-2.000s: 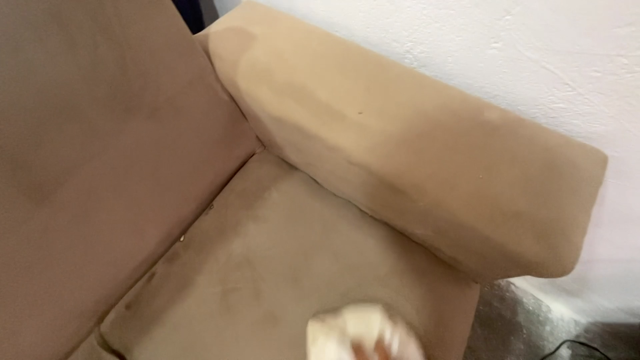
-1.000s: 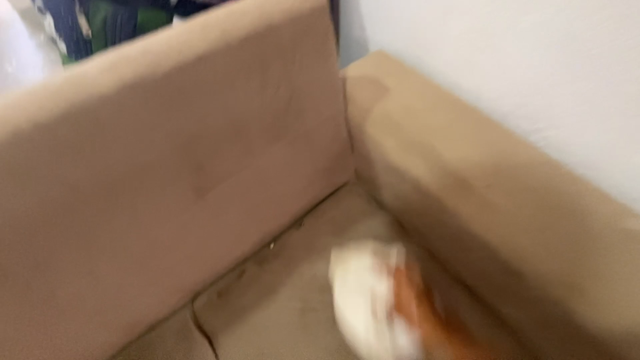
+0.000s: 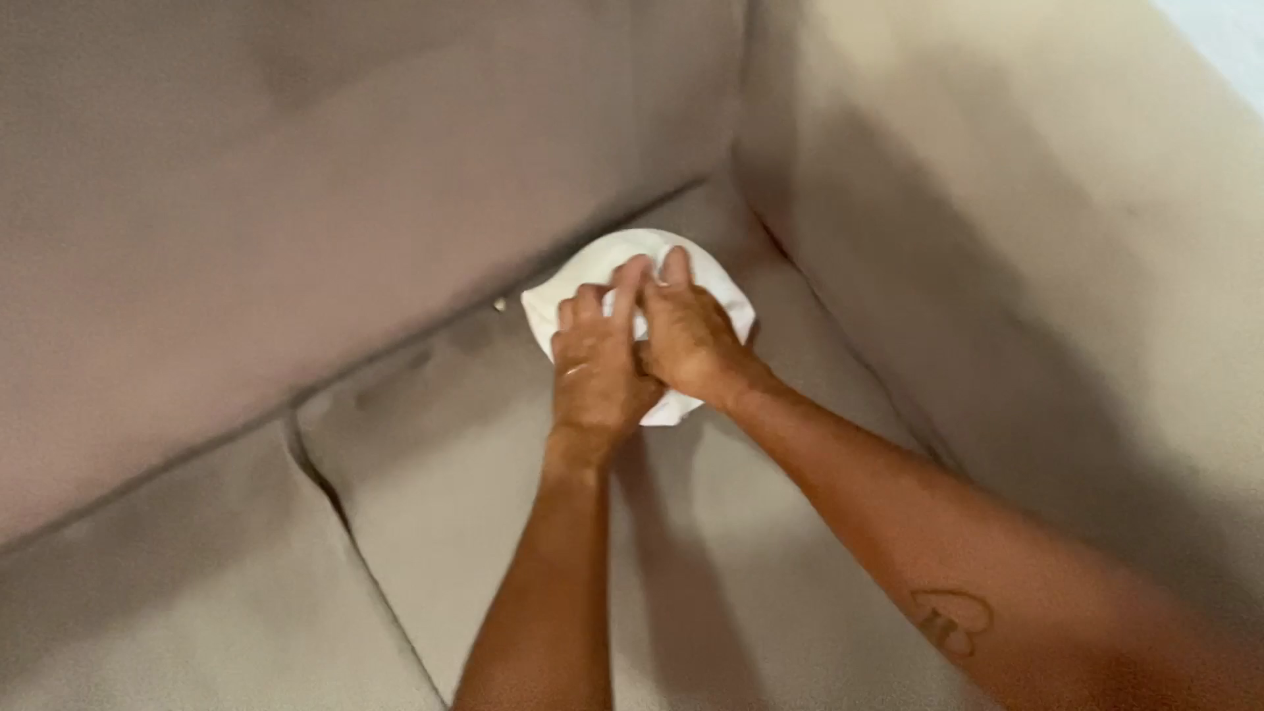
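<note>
Both of my hands are together on a white cloth [image 3: 592, 259] near the back corner of a beige sofa's seat cushion [image 3: 474, 474]. My left hand [image 3: 597, 370] grips the cloth from the left, its fingers pointing toward the backrest. Against it, my right hand [image 3: 686, 331] holds the bunched middle of the cloth from the right. The cloth rests on the seat close to the backrest seam, and the part under my palms is hidden.
The sofa's backrest [image 3: 326, 197] rises behind the seat, and its armrest [image 3: 1037, 247] stands at the right. A small pale bit [image 3: 500, 304] lies by the rear seam. A gap [image 3: 318, 479] divides the seat cushions. A white wall shows at the upper right.
A blurred hand with the white cloth was over the seat earlier; now both hands are on the cloth by the rear corner. The view has shifted closer to that corner.
</note>
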